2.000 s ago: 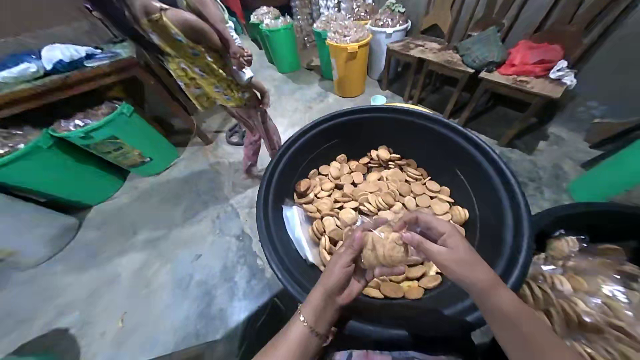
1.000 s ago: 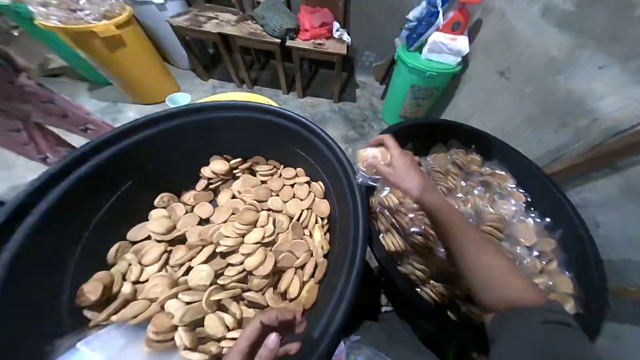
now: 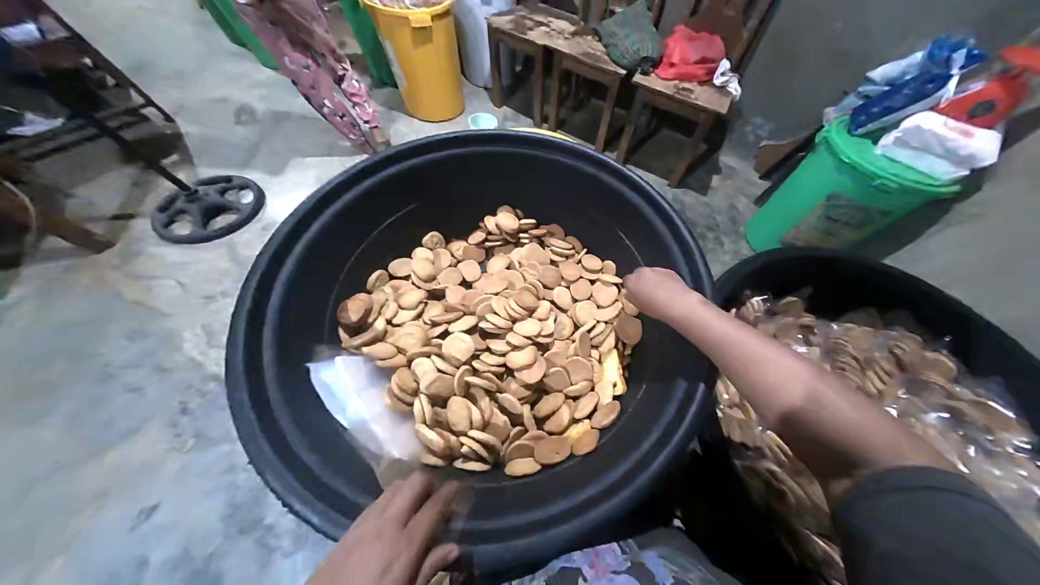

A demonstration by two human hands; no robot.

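Note:
Round brown cookies (image 3: 504, 325) lie heaped in a large black plastic tub (image 3: 479, 154). My right hand (image 3: 660, 292) reaches over the tub's right side, at the right edge of the heap; its fingertips are hidden, so its hold cannot be told. Blurred, my left hand (image 3: 402, 528) is at the tub's near rim, fingers spread, just below a stack of clear plastic bags (image 3: 366, 406) lying against the left inner wall. Under my right forearm, a second black tub (image 3: 812, 258) holds clear bags packed with cookies (image 3: 877, 357).
A green bucket (image 3: 845, 191) topped with plastic packages stands at the right wall. Wooden chairs (image 3: 552, 41), a yellow bucket (image 3: 418, 61) and a small cup (image 3: 483, 121) are beyond the tub. A person's patterned trousers (image 3: 317, 65) and a black wheel-shaped base (image 3: 209, 210) appear at left.
My right hand has moved from over the second tub back to the cookie heap; the filled bag seen in it earlier is no longer visible there. The view has swung left.

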